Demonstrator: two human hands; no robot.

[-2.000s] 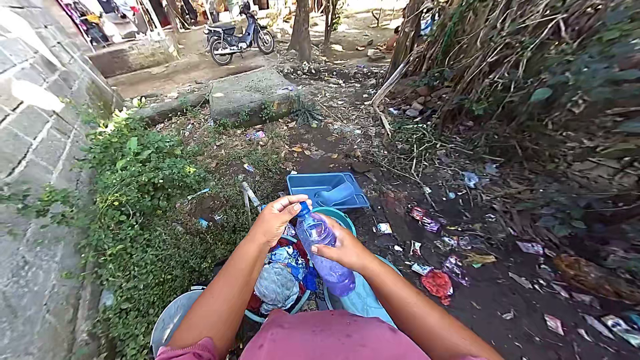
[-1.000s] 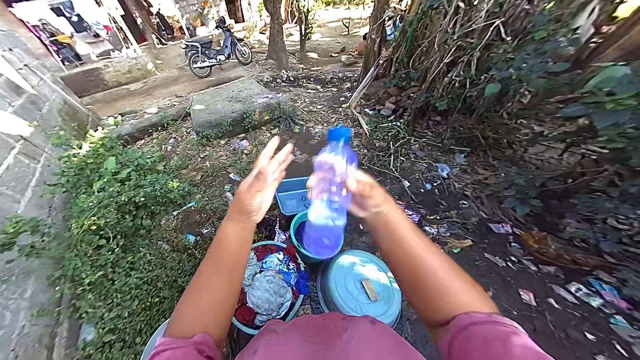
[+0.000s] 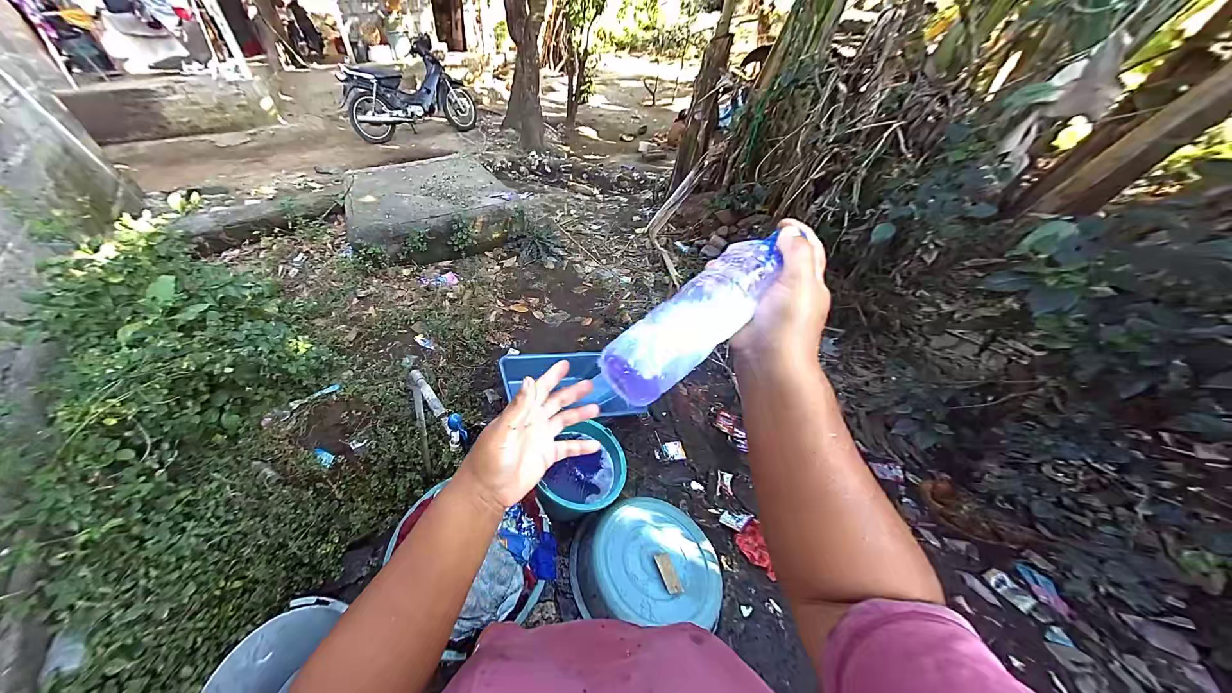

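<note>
My right hand (image 3: 794, 298) grips a clear plastic bottle (image 3: 688, 322) near its blue cap. The bottle is tilted, its base down to the left, with whitish foam and purple-blue liquid inside. My left hand (image 3: 529, 443) is empty, fingers spread, left of and below the bottle's base. Beneath it stands a small teal bucket (image 3: 619, 472) with dark blue liquid and suds. A blue plastic basin (image 3: 520, 366) lies behind, partly hidden by the bottle and my left hand. Wet clothes (image 3: 491, 587) fill a tub, partly covered by my left forearm.
A round light-blue lid (image 3: 645, 558) with a small brownish bar on it is at the front centre. A grey bucket (image 3: 265, 654) stands at lower left. A pipe with a blue tap (image 3: 428, 397) rises beside the plants. Farther off are a concrete slab (image 3: 414, 197) and a motorcycle (image 3: 409, 91).
Two seconds ago both hands were at the bottle, the left at its cap. My left hand has let go and opened. The bottle, upright and blurred one second ago, is now raised and tilted in my right hand.
</note>
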